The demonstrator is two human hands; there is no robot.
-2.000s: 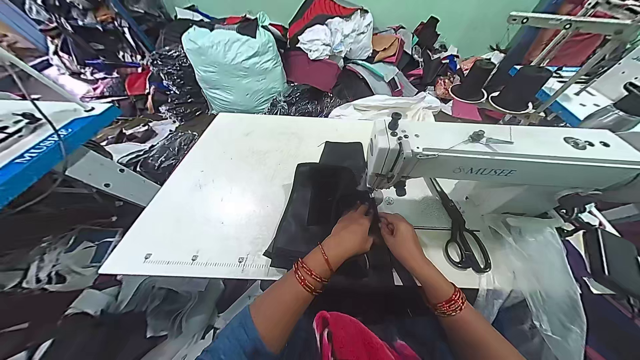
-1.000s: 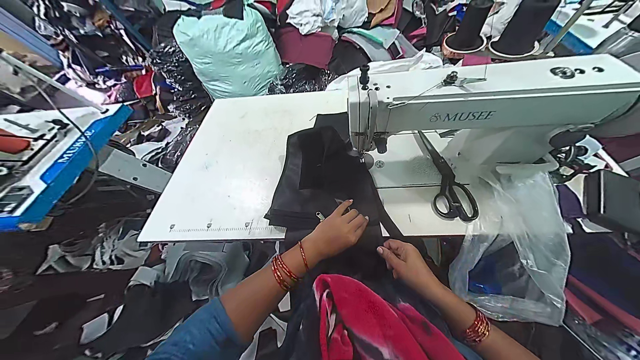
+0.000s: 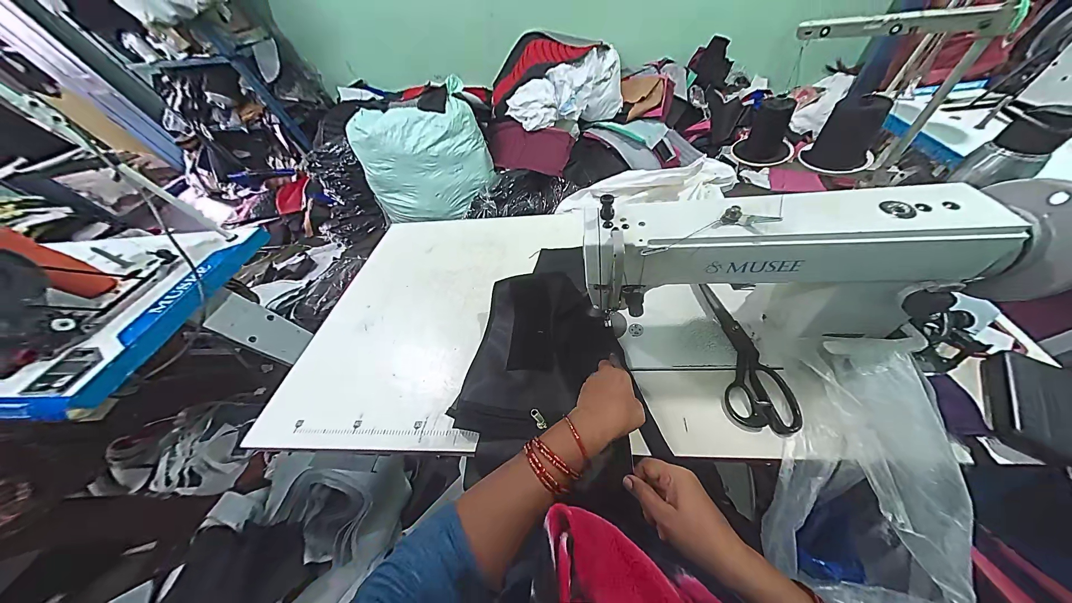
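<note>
A black fabric piece (image 3: 494,368) with a zipper pull (image 3: 538,417) lies on the white sewing table (image 3: 360,335), its right edge at the needle area of a white industrial sewing machine (image 3: 804,260). My left hand (image 3: 610,400) presses on the fabric's right edge, just below the presser foot; its fingertips are partly hidden. Near the table's front edge, my right hand (image 3: 670,498) pinches the edge of black material that hangs over toward my lap. A narrow black strip (image 3: 656,425) runs between the hands. Black-handled scissors (image 3: 758,385) rest right of them.
A clear plastic bag (image 3: 879,452) hangs over the table's front right. Behind the table stand a pale green sack (image 3: 423,159), heaped cloth and black thread cones (image 3: 850,130). Another machine with a blue-edged table (image 3: 176,310) is at the left.
My left hand has moved up along the fabric toward the needle since one second ago. Two seconds ago both hands were close together near the presser foot. The view has tilted.
</note>
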